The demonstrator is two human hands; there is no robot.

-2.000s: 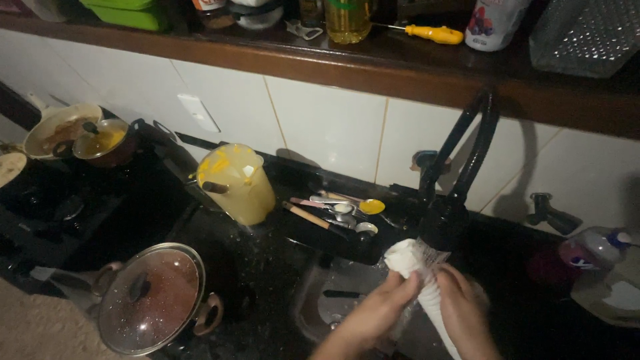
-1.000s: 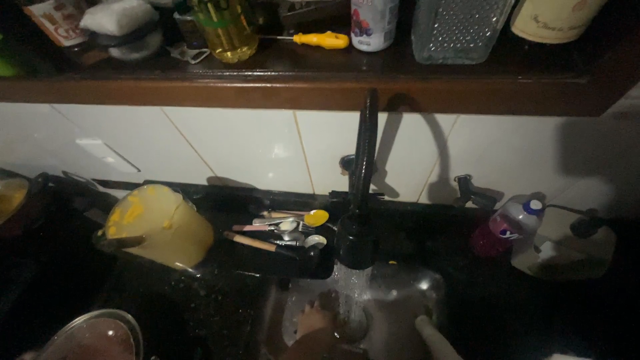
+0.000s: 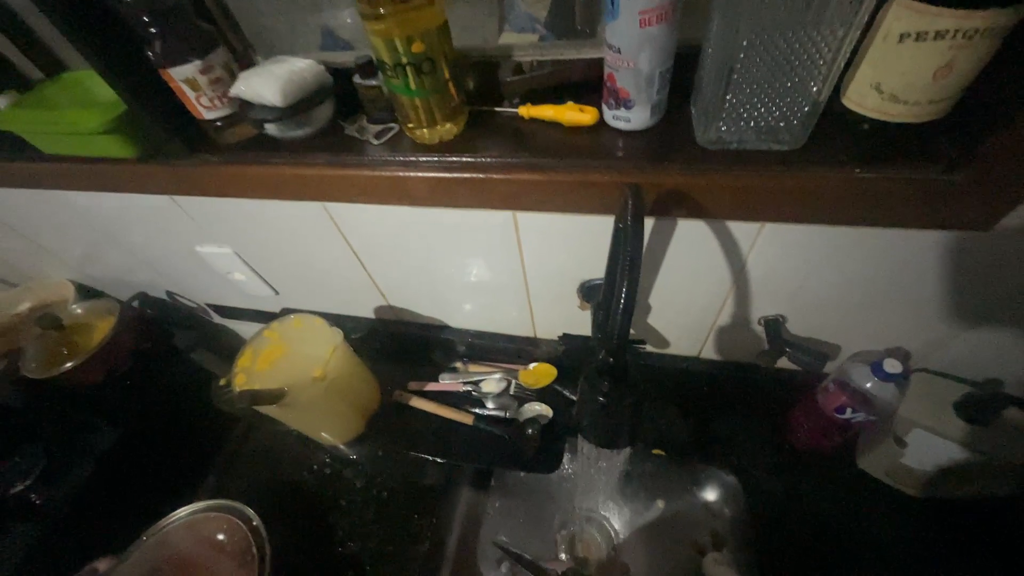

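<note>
Water runs from the black faucet [image 3: 616, 320] into the metal sink [image 3: 500, 500]. A dark utensil [image 3: 520, 556] lies low in the sink, near the drain [image 3: 592, 540]. My left hand is out of sight. At the bottom edge, right of the drain, a dim blurred shape may be fingers of my right hand [image 3: 716, 560]; what it holds or touches is hidden. Spoons and other utensils [image 3: 480, 392], one spoon with a yellow bowl, lie in a heap left of the faucet. Farther left, a yellowish plastic pitcher [image 3: 320, 384] has yellow residue inside.
A glass-lidded pot [image 3: 200, 544] is at lower left, another lidded pot [image 3: 72, 336] at far left. Right of the sink stands a bottle of pink liquid [image 3: 848, 400]. Above, a wooden shelf [image 3: 480, 188] holds an oil bottle [image 3: 416, 72], a yellow-handled screwdriver [image 3: 560, 114] and a spray can [image 3: 638, 64].
Two seconds ago both hands held a white cloth or bag over the sink; one second ago a hand was down in the sink. Running water shows since then. The view has swung right.
</note>
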